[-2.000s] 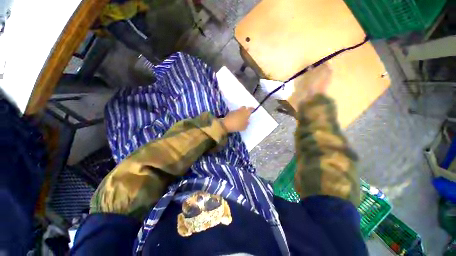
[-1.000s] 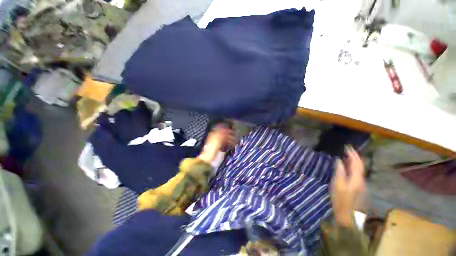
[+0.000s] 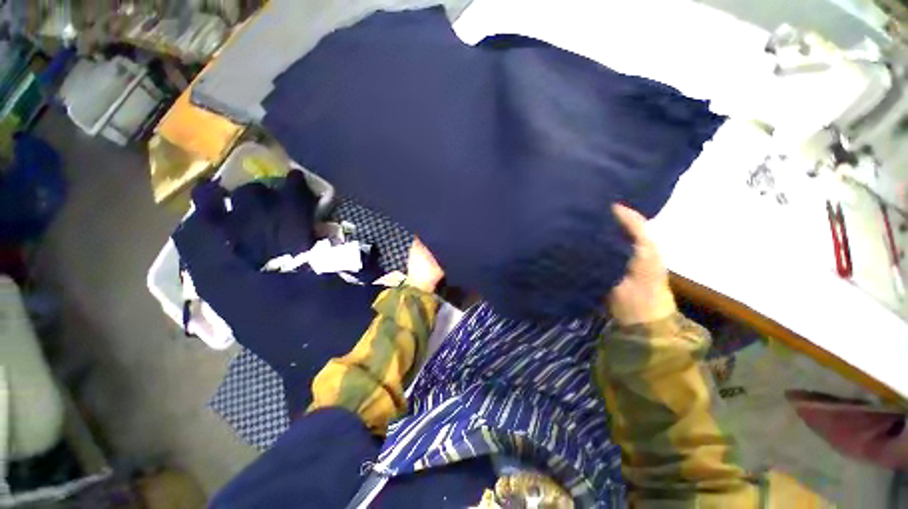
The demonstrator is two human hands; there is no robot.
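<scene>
A large navy cut panel [image 3: 478, 149] lies over the white machine table and the grey surface at left, its near edge hanging over the striped apron [image 3: 498, 368]. My right hand [image 3: 640, 273] holds the panel's near right edge, thumb on top and fingers partly hidden. My left hand [image 3: 424, 266] is at the panel's near left edge, its fingers mostly hidden by the cloth, so its grip cannot be told.
Heaped navy garment parts [image 3: 269, 288] with white bits lie at left on a checked cloth [image 3: 251, 398]. Red-handled snips [image 3: 838, 239], small silver discs [image 3: 767, 179] and part of the sewing machine [image 3: 806, 89] are at right on the white table [image 3: 737, 229].
The view has swung from the wooden board and dark strip to the sewing table. My right hand has moved from beside the apron onto the panel, whose near edge now lies closer to me.
</scene>
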